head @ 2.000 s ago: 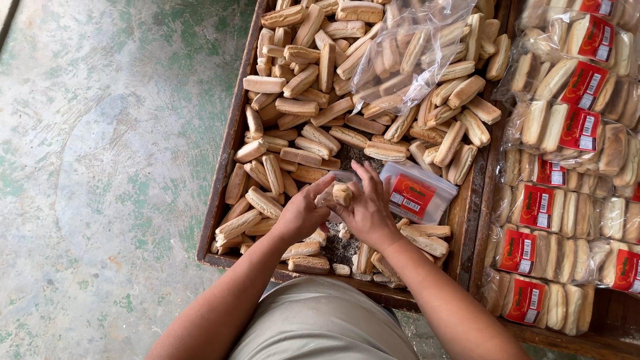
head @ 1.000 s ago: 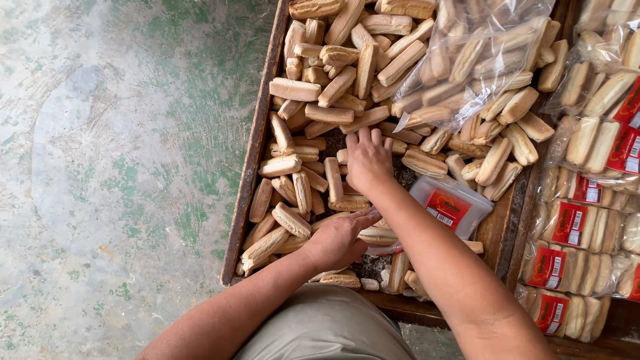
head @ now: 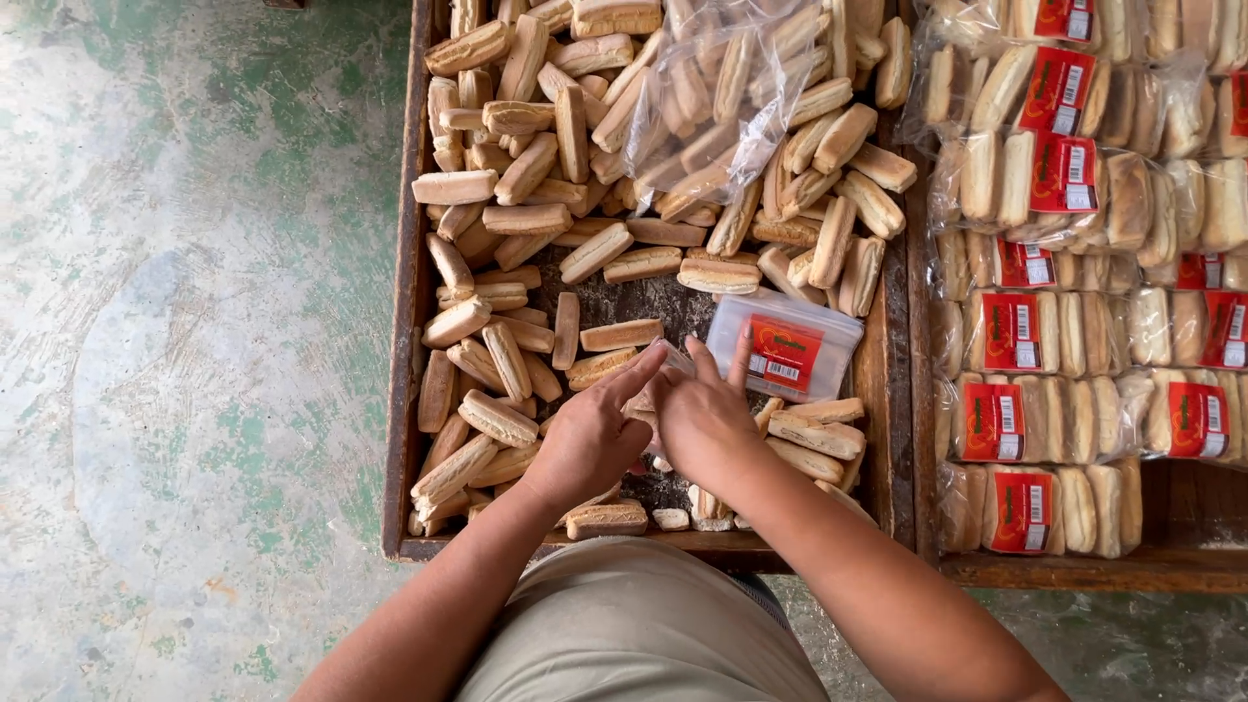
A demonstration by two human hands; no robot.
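Observation:
My left hand [head: 597, 429] and my right hand [head: 707, 414] meet low over a wooden tray [head: 402, 390] of loose bread sticks. Between them they hold a small clear plastic bag [head: 676, 359], mostly covered by the fingers; a bread stick seems to be inside. The right index and middle fingers point outward. Beside the right fingertips lies a stack of clear plastic bags [head: 726, 327] with a red label [head: 783, 353]. Loose bread sticks [head: 497, 417] surround both hands, and a few small broken pieces [head: 671, 519] lie near the tray's front edge.
A large clear plastic bag [head: 726, 107] lies over the bread sticks at the tray's back. To the right, another wooden tray [head: 1102, 570] holds rows of packed bread sticks [head: 1063, 512] with red labels. A worn green and grey floor [head: 195, 390] shows at the left.
My right hand was reaching among the loose bread sticks one second ago and is now back against my left hand. Two seconds ago both hands were together around a bread stick.

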